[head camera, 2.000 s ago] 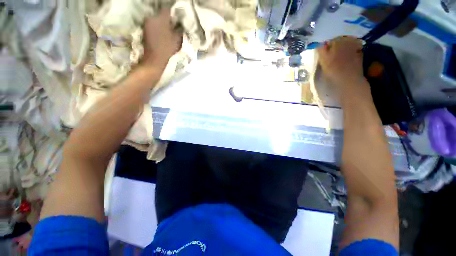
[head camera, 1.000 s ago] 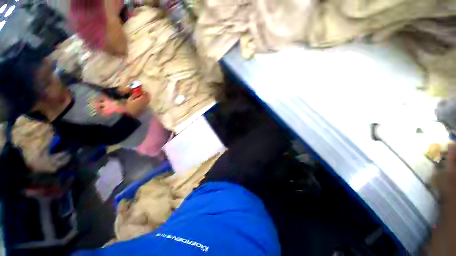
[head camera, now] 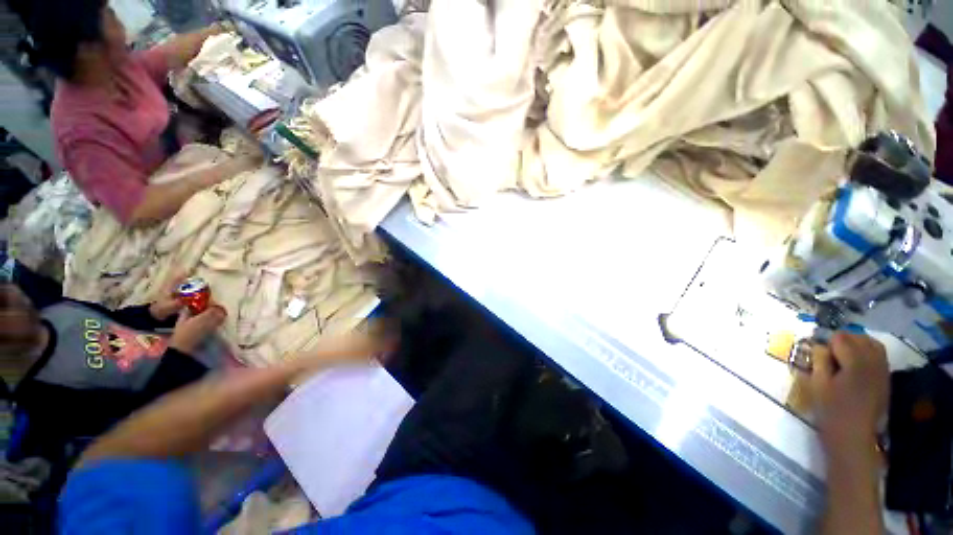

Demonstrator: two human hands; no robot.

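Note:
A large heap of cream cloth [head camera: 627,94] lies across the back of the white machine table [head camera: 523,256]. The sewing machine head [head camera: 867,240], white with blue, stands at the right. My right hand [head camera: 852,381] is curled beside the needle area, just right of a small metal part [head camera: 802,355] and a yellow piece [head camera: 780,346]; whether its fingers hold anything is hidden. My left hand [head camera: 366,340] is blurred, away from the table's cloth, over the dark gap near a white board [head camera: 340,428]; its fingers cannot be made out.
A person in pink [head camera: 110,136] works at another machine [head camera: 314,37], upper left. A nearer person [head camera: 99,350] holds a red can [head camera: 194,295] beside another cream cloth pile [head camera: 240,240]. The table's front edge [head camera: 596,381] runs diagonally. A black box [head camera: 920,434] lies far right.
The view has turned left from the machine, then partly back. My left hand has left the cream cloth and is now low at the left. My right hand remains by the machine.

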